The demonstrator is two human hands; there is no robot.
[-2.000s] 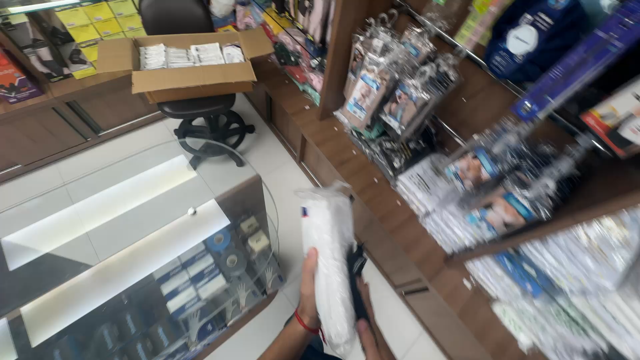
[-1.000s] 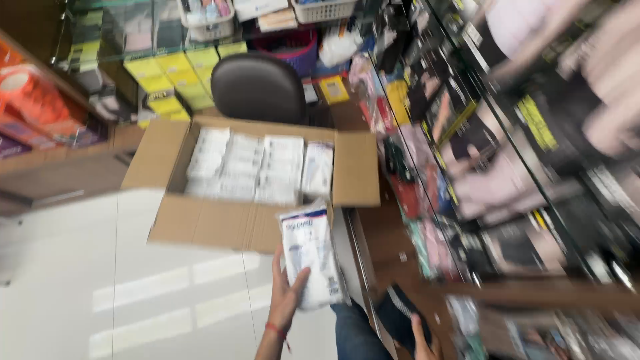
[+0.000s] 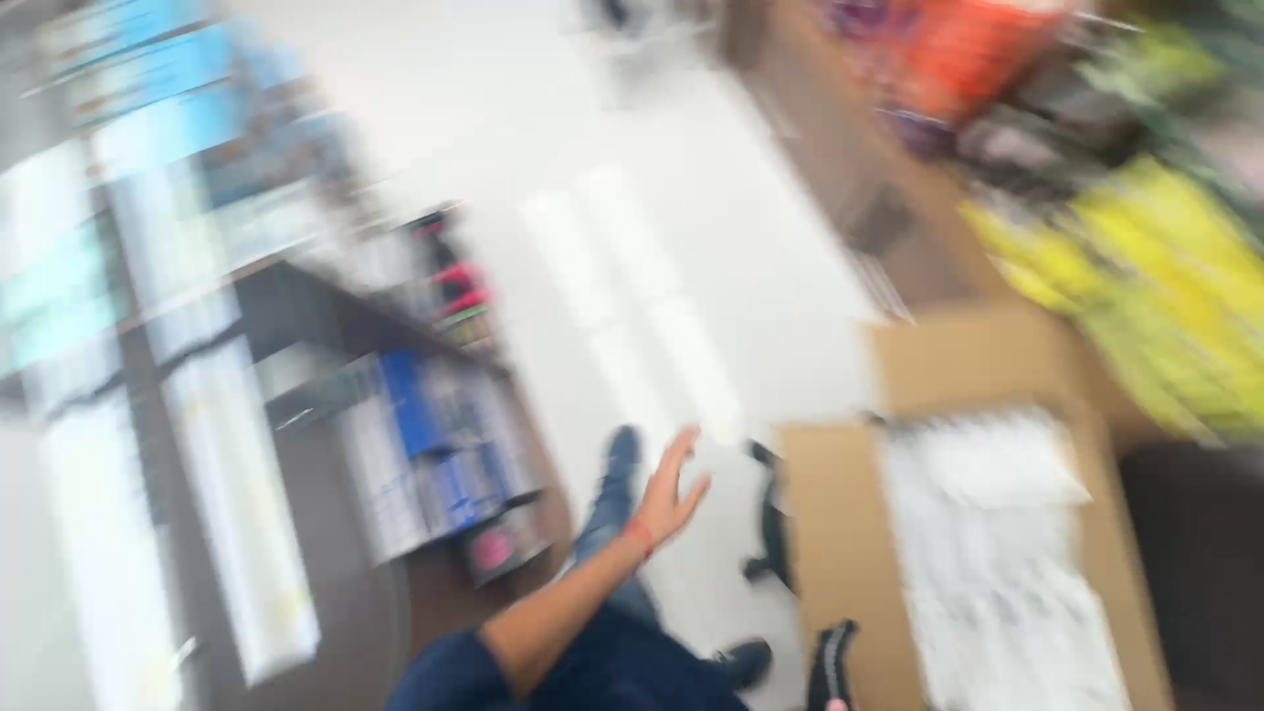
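Note:
My left hand, with a red band at the wrist, is stretched out over the floor with its fingers apart and nothing in it. Of my right hand only a fingertip shows at the bottom edge, against a dark item with a pale stripe. To the right stands an open cardboard box filled with white plastic-wrapped packets. One packet lies at an angle on top near the box's far end. The view is blurred.
A glass display counter with blue and white boxes runs along the left. Wooden cabinets with yellow packs stand at the right. Chair base legs show beside the cardboard box. Pale floor lies between.
The white packet held in my left hand a second ago is out of that hand, which is now spread. The view has swung strongly towards the counter and floor.

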